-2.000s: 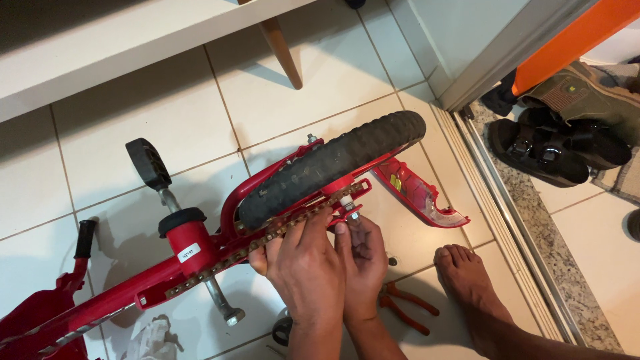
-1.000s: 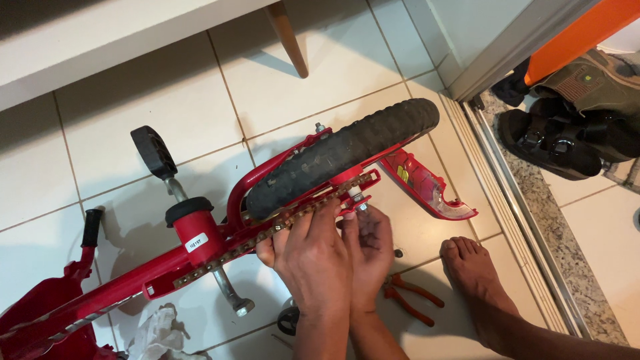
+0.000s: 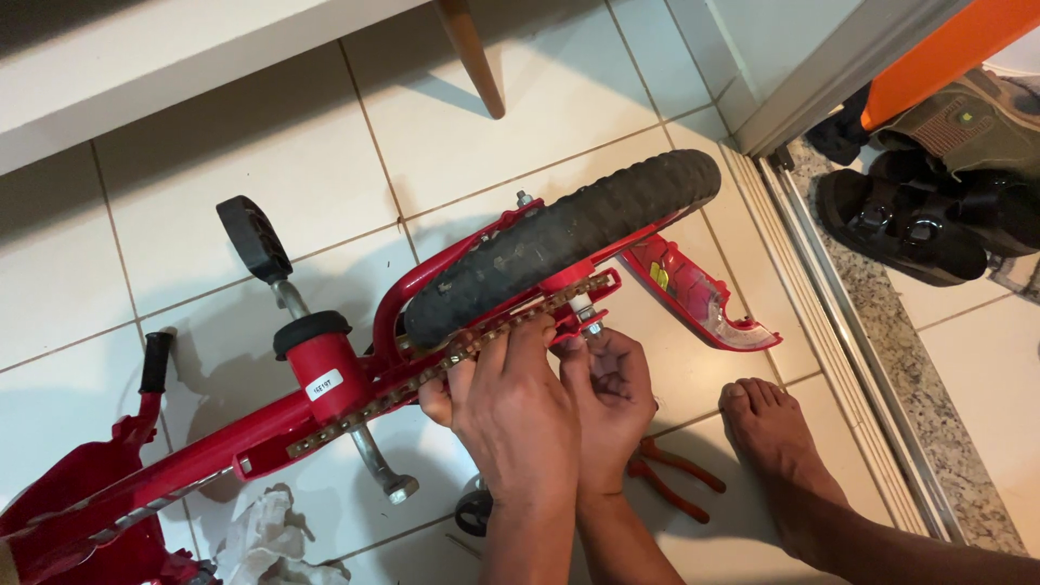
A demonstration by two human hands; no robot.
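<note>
A red child's bicycle frame point(image 3: 244, 439) lies on the floor, its rear wheel's black tire point(image 3: 569, 244) pointing to the upper right. My left hand point(image 3: 516, 406) grips the rusty bicycle chain point(image 3: 398, 394) beside the wheel, fingertips partly hidden behind the chain and frame. Close by, my right hand point(image 3: 609, 390) has its thumb and fingers at the axle nut point(image 3: 593, 327) below the rear bracket; whether they pinch it is hard to see. A crank arm with a black pedal point(image 3: 253, 240) sticks up on one side, and the bare crank end point(image 3: 398, 487) on the other.
Orange-handled pliers point(image 3: 678, 479) lie right of my forearms, near a bare foot point(image 3: 772, 431). A red plastic chain guard point(image 3: 699, 296) rests beyond the wheel. White crumpled material point(image 3: 272, 544) and a small black wheel point(image 3: 474, 512) are at the bottom. Black shoes point(image 3: 918, 219) stand past the door track point(image 3: 861, 349).
</note>
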